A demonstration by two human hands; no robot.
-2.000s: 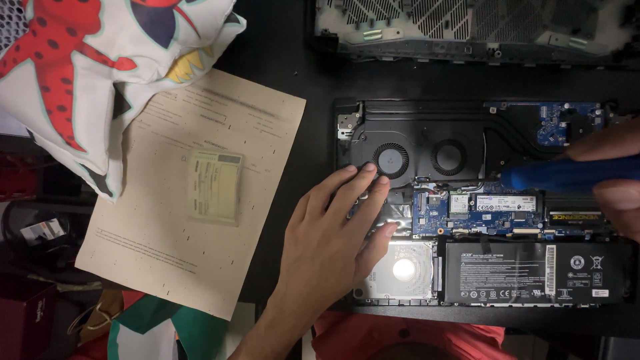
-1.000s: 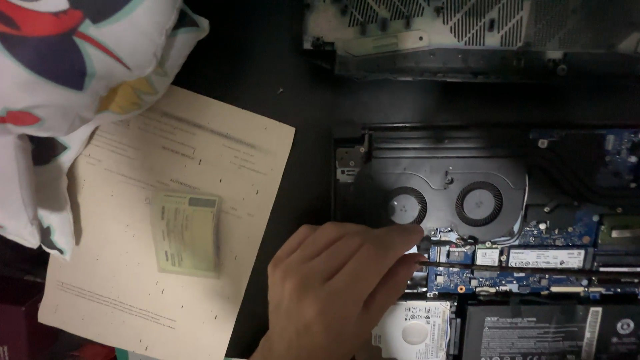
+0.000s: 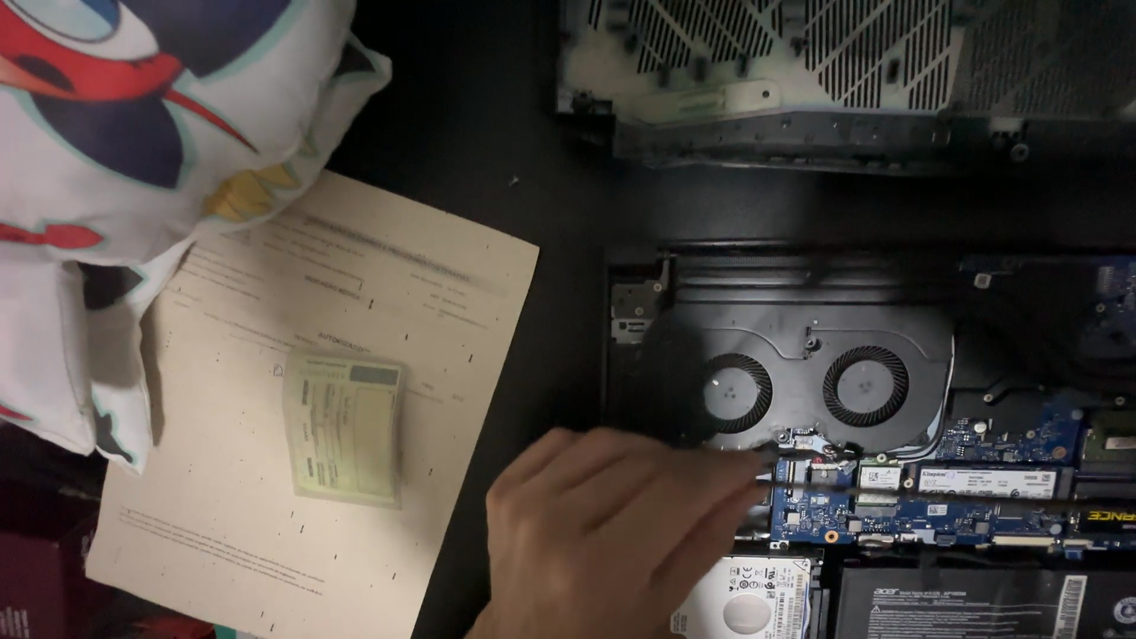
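Observation:
My left hand is over the left side of an opened laptop, fingertips pinched together at the near end of a thin dark rod, which runs rightward across the blue circuit board. What the fingertips cover is hidden. Just above them are two round cooling fans in a black housing. A Kingston SSD sits right of the fingers. Below lie a silver hard drive and a black Acer battery. My right hand is out of view.
The laptop's removed vented bottom cover lies above the laptop. A tiny screw-like piece is on the dark table. At left, a printed paper sheet carries a pale green card, and a colorful patterned cushion or plush overlaps the sheet.
Two seconds ago my left hand lay spread over the laptop; now its fingertips are pinched together. My right hand, earlier holding a blue handle at the right, has left the view. The view has moved closer.

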